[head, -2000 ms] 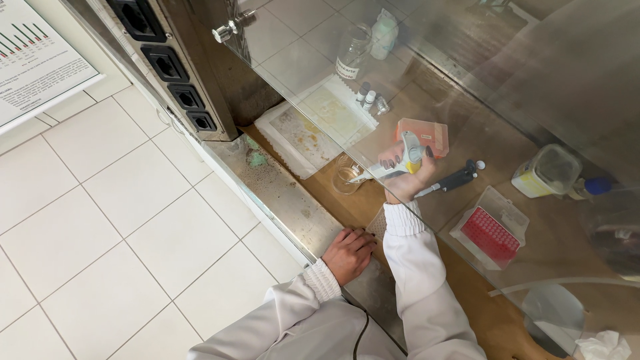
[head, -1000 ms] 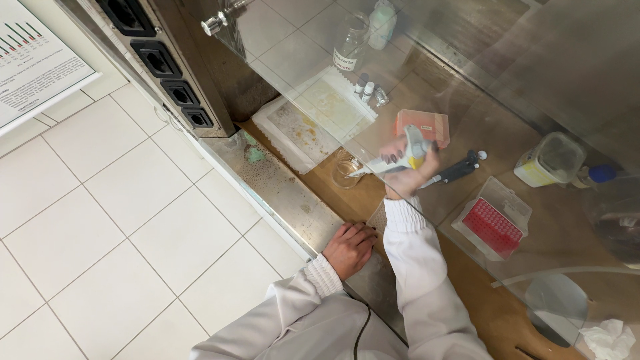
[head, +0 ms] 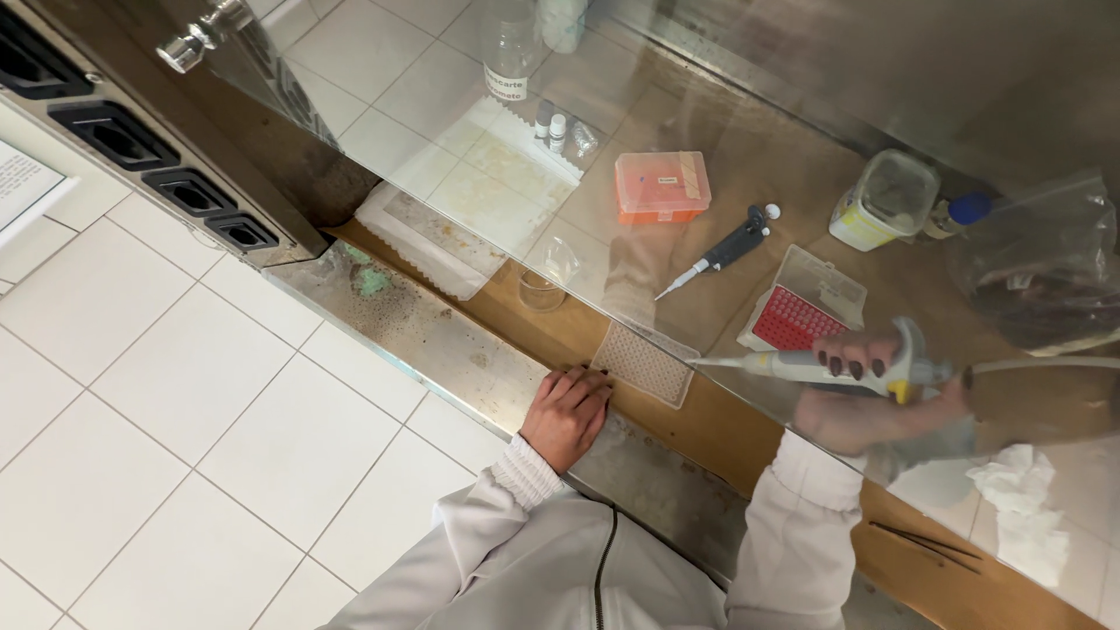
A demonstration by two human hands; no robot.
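Observation:
Behind the glass sash, my right hand (head: 862, 385) grips a white and grey micropipette (head: 792, 366), its tip pointing left near the right edge of a perforated plate (head: 646, 363). My left hand (head: 569, 418) rests on the metal front edge by that plate, fingers bent; whether it holds anything cannot be seen. A small round glass dish (head: 541, 290) lies up and left of the plate. Above my right hand is an opened tip box with a red rack (head: 794, 319). A dark micropipette (head: 731, 243) lies beside a closed orange box (head: 663, 188).
The transparent sash (head: 490, 188) slants over the bench. Beyond it stand a glass bottle (head: 507, 61), small vials (head: 556, 131), a clear tub (head: 884, 201) and a blue-capped bottle (head: 967, 210). Tweezers (head: 927, 547) and crumpled tissue (head: 1019, 490) lie at right, a stained tray (head: 437, 241) at left.
My right hand has moved right and toward my body with the micropipette, away from the glass dish. My left hand stays on the front edge, and the perforated plate now shows more fully.

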